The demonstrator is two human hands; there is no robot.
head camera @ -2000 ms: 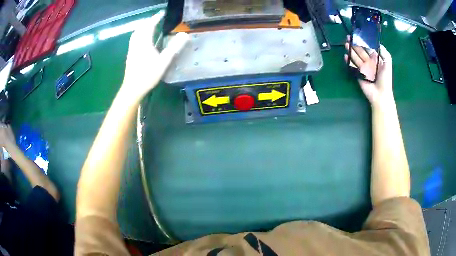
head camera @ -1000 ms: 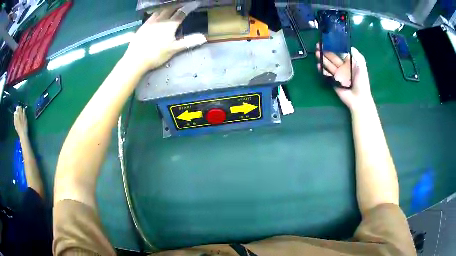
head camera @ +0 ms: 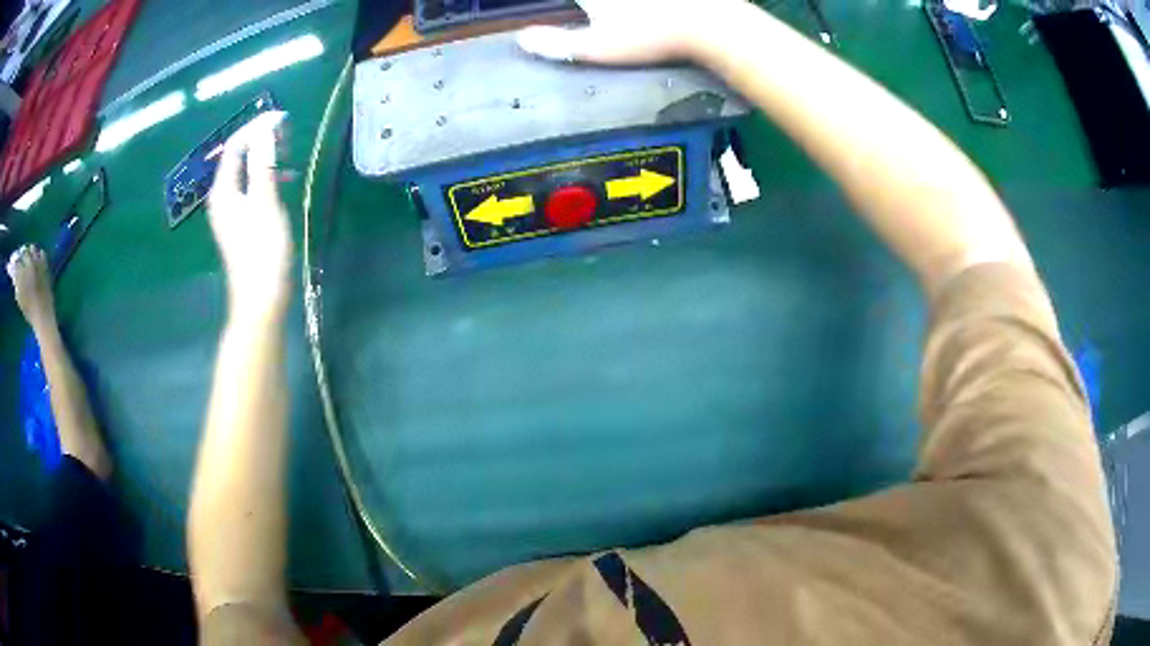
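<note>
The press's grey metal plate [head camera: 505, 95] sits on a blue base [head camera: 574, 240] with a red button [head camera: 570, 206] between yellow arrows. A dark phone frame [head camera: 486, 10] lies in the orange-edged nest [head camera: 401, 35] at the top edge. My right hand [head camera: 618, 32] reaches across the plate to that frame's right end; its fingers are partly cut off, so its grip is unclear. My left hand [head camera: 252, 189] is blurred, over the right side of another phone frame [head camera: 202, 174] left of the press. Whether it grips that frame is hidden.
A thin hose [head camera: 315, 341] runs down left of the press. More phone frames lie at far left [head camera: 80, 227] and upper right [head camera: 969, 57]. A red tray [head camera: 63, 101], another person's hand [head camera: 32, 280], a white tag [head camera: 737, 174] and a black object [head camera: 1097, 101] also show.
My left hand has moved from the nest out to the left. My right hand has moved from right of the press to the nest, where a phone frame now shows. The view has shifted.
</note>
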